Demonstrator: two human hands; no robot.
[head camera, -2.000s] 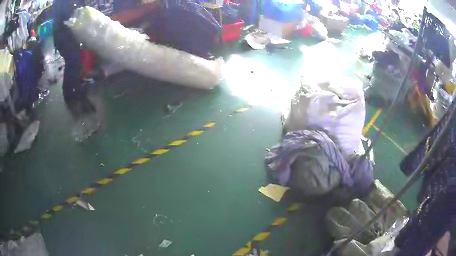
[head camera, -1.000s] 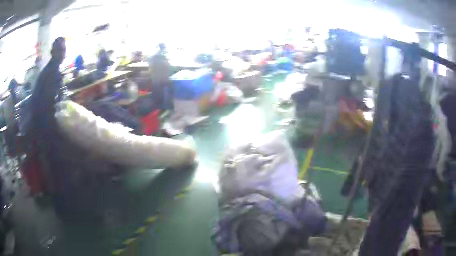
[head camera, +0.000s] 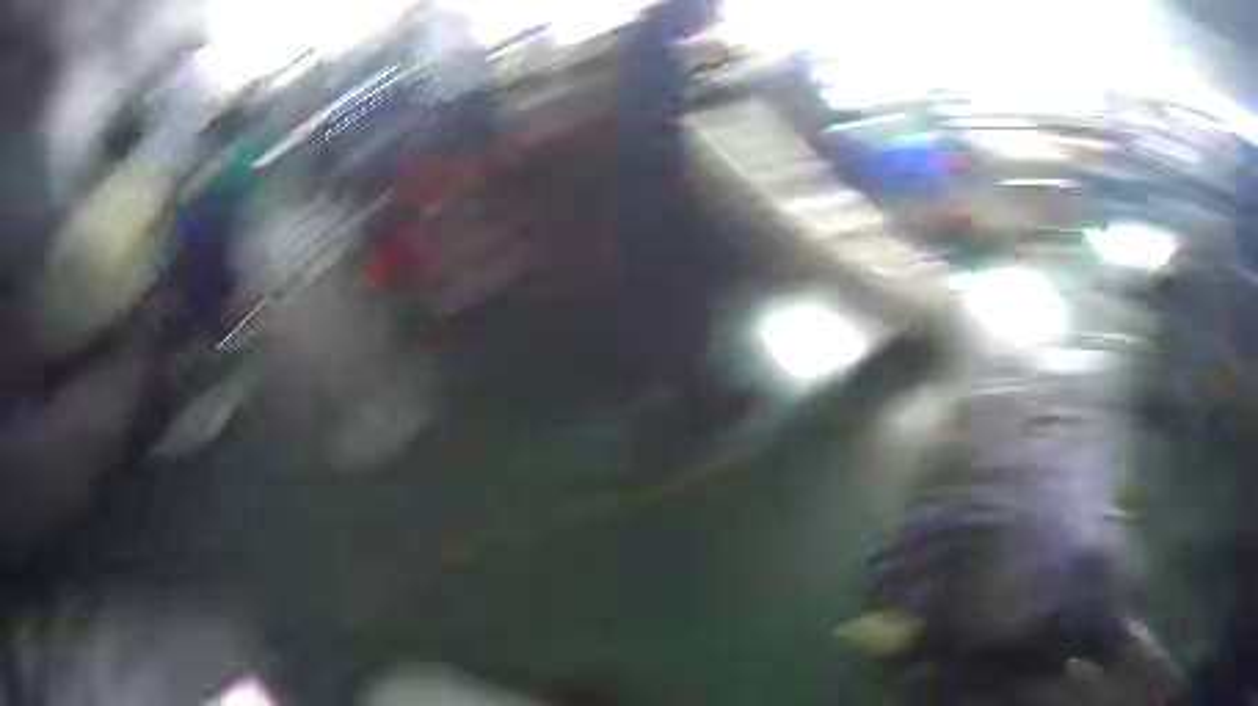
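The head view is heavily blurred. Neither of my hands can be made out in it. What lies nearest in front is green floor (head camera: 662, 579). A purple-grey bundle (head camera: 986, 552) lies on the floor at the lower right, with a pale bundle (head camera: 1035, 421) just behind it. A small yellowish piece (head camera: 883, 633) lies beside the purple-grey bundle on its left.
A long pale roll (head camera: 814, 200) slants across the upper middle. A dark upright shape, likely a person (head camera: 655, 124), stands by its upper end. Red things (head camera: 407, 255) and a blue thing (head camera: 904, 159) are further back. Blurred pale shapes lie along the bottom left.
The view has swung left and down, so the roll and bundles now sit further right. The dark-clothed person at the right has left the picture. Blur has grown much stronger.
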